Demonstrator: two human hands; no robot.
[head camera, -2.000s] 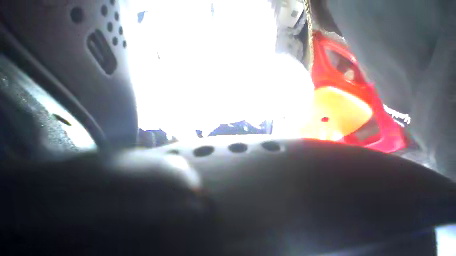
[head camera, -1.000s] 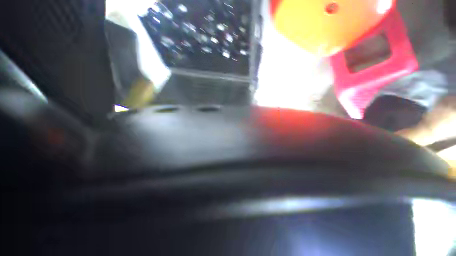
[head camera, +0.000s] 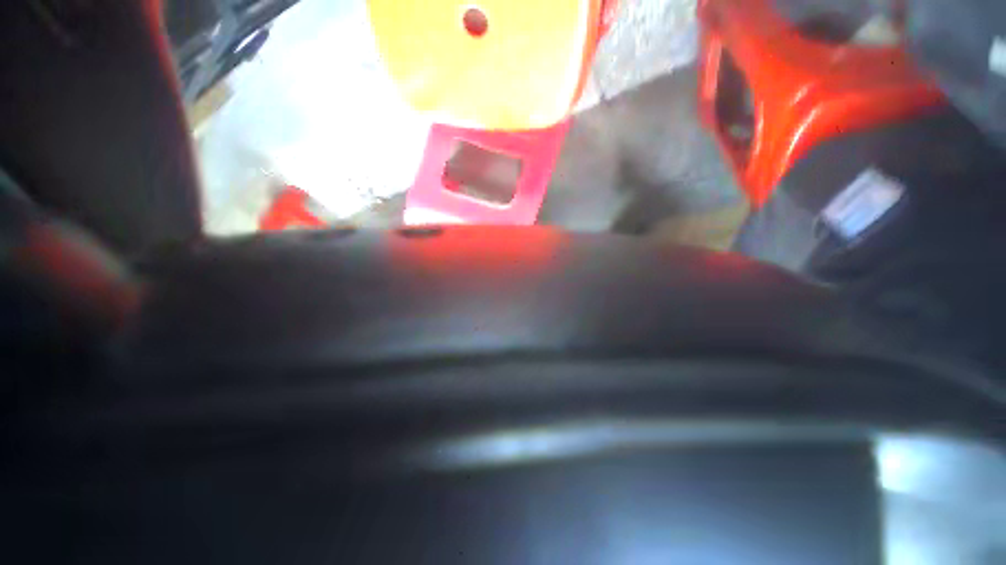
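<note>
A large dark curved housing (head camera: 530, 298) fills the lower part of the picture, with a reddish sheen and small holes along its upper edge. Just beyond it stands a plastic stool (head camera: 482, 66); its seat looks yellow-orange with a centre hole, and its side is pink-red with a rectangular opening. The housing hides the stool's lower part. Neither my left hand nor my right hand can be made out.
A second, orange-red stool (head camera: 816, 94) is at the upper right. Dark fabric (head camera: 916, 210) with a small pale label lies beside it, seemingly clothing. Grey floor (head camera: 651, 132) shows between the stools. Dark slatted edges (head camera: 226, 39) are at the upper left.
The view has swung right: the crate of shiny black parts has left the picture, the first stool has moved left, and a second stool and dark fabric now show. The bare skin at right is gone.
</note>
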